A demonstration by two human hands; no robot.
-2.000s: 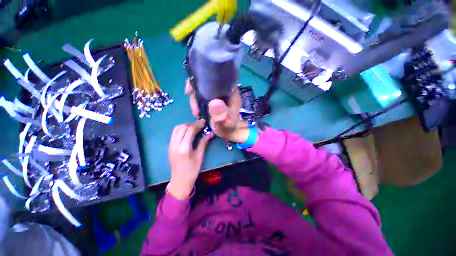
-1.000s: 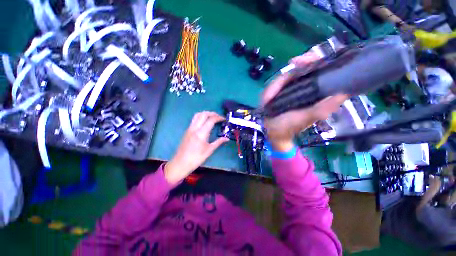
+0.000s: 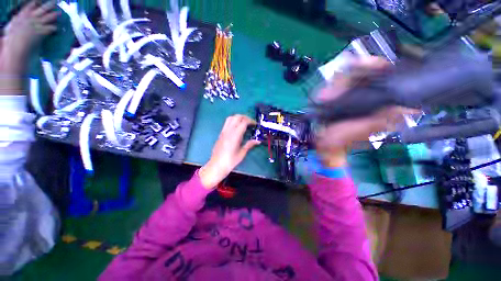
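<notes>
The black camera body (image 3: pixel 280 129) lies open on the green bench mat in front of me, with a white strip and a thin red wire showing on it. My left hand (image 3: pixel 233 144) has its thumb and fingers at the body's left edge and holds it there. My right hand (image 3: pixel 351 110), blurred, is wrapped around the black grip of the electric screwdriver (image 3: pixel 439 85) just right of the body. The screwdriver's grey barrel points to the upper right. A blue wrist strap (image 3: pixel 328 169) is on my right wrist. The driver's tip cannot be made out.
White flat cables (image 3: pixel 144 90) and small black brackets (image 3: pixel 156 129) lie on a dark mat at left. Orange wires (image 3: pixel 221 63) and black lens rings (image 3: pixel 288 60) lie behind the work. A black parts tray (image 3: pixel 458 186) is at right. Another person's hand (image 3: pixel 33 27) is at upper left.
Two seconds ago the upright screwdriver was over the work; now it is tilted away to the right in my right hand. My left hand stays at the body. Another person's arm has appeared at left.
</notes>
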